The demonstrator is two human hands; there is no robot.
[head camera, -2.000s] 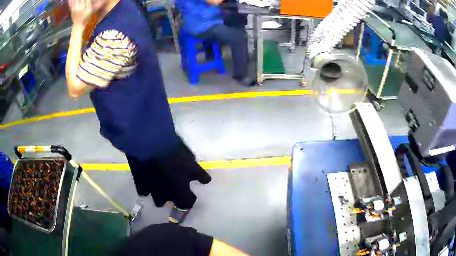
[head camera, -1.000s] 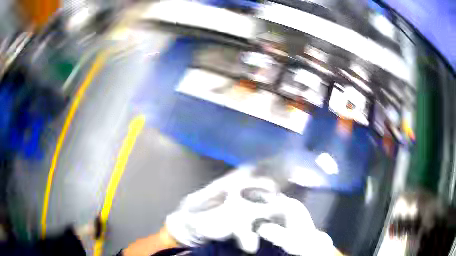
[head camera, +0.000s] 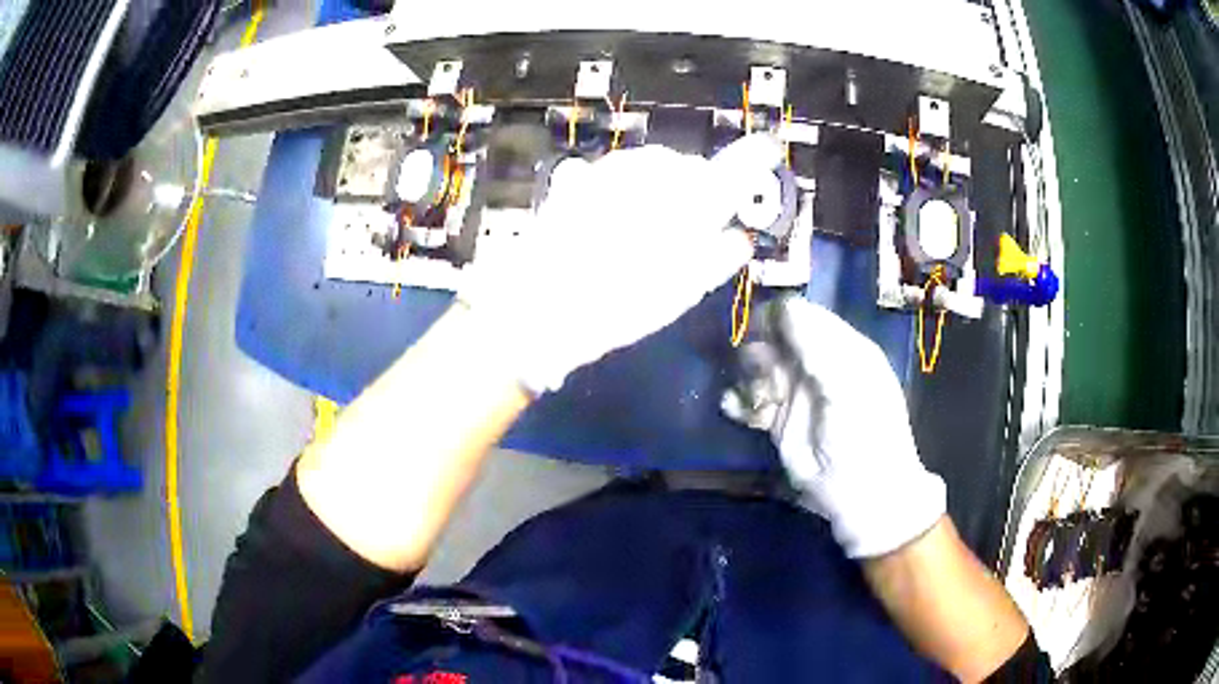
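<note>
My white-gloved left hand (head camera: pixel 622 254) reaches over the fixture row. Its fingers are at the upper and lower left edge of a dark stator (head camera: pixel 782 201) seated in the third fixture from the left, gripping it. My white-gloved right hand (head camera: pixel 856 428) is below that fixture, fingers curled towards a blurred grey area; whether it holds anything cannot be told. Another stator (head camera: pixel 937 230) with an orange wire loop sits in the rightmost fixture, and one (head camera: pixel 448 181) in the leftmost. My left hand mostly hides the second fixture.
The long silver rail (head camera: pixel 695 34) with small clamps runs behind the fixtures. A blue air nozzle (head camera: pixel 1029 283) with a yellow tip is at right. The side tray (head camera: pixel 1056 468) with stators stands lower right, beside the green conveyor (head camera: pixel 1110 267). A clear hood (head camera: pixel 134 201) is at left.
The view has swung from the aisle with a person and trolley to the fixtures. My hands were close together in front of the table; now they are apart, the left at the third fixture.
</note>
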